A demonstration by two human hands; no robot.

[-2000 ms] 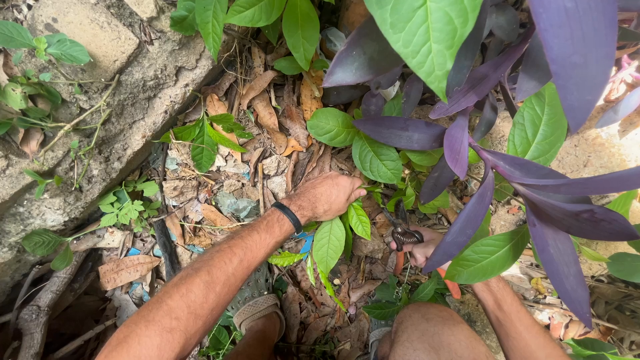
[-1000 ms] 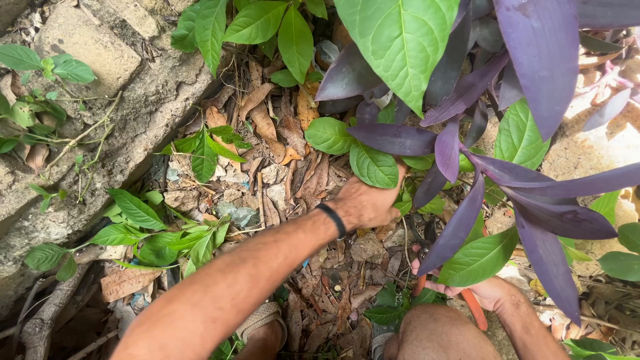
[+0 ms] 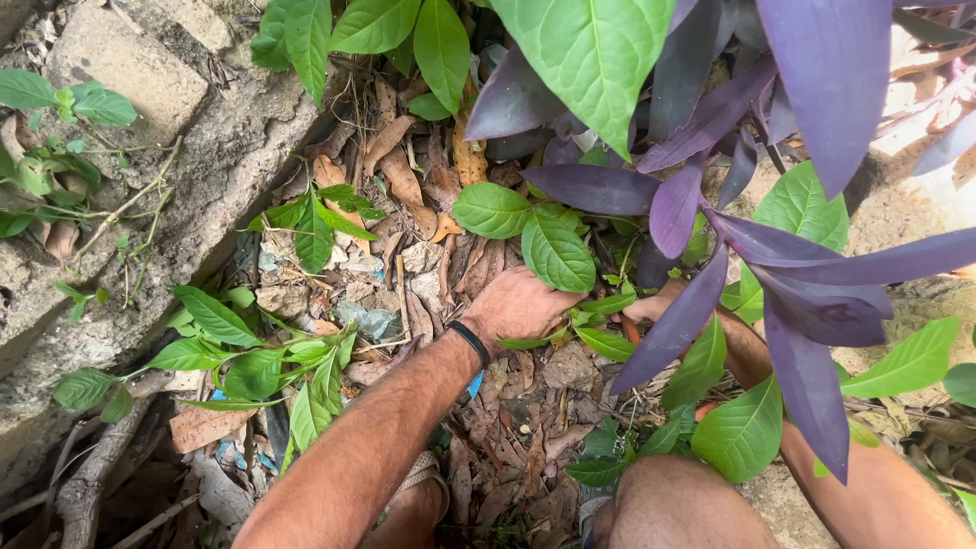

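Note:
My left hand [image 3: 526,303], with a black band at the wrist, reaches in at the base of a green leafy plant [image 3: 559,252]. Its fingertips are hidden by leaves, so its grip is unclear. Just to the right, my right hand [image 3: 656,305] is partly covered by purple leaves [image 3: 675,324]. Bits of an orange-handled tool [image 3: 630,329] show below that hand; its head is hidden. Cut leafy green stems [image 3: 263,366] lie in a heap left of my left forearm.
A rough stone ledge [image 3: 221,152] runs along the left. Dry brown leaves [image 3: 488,473] and small stones cover the soil. A grey branch [image 3: 99,473] lies at lower left. Large green leaves [image 3: 595,61] hang at the top, and a small green plant [image 3: 313,229] stands left of centre.
My left hand, earlier holding leafy stems near the centre, is now at the plant's base. The stems lie on the left. My right hand has moved up toward the left hand.

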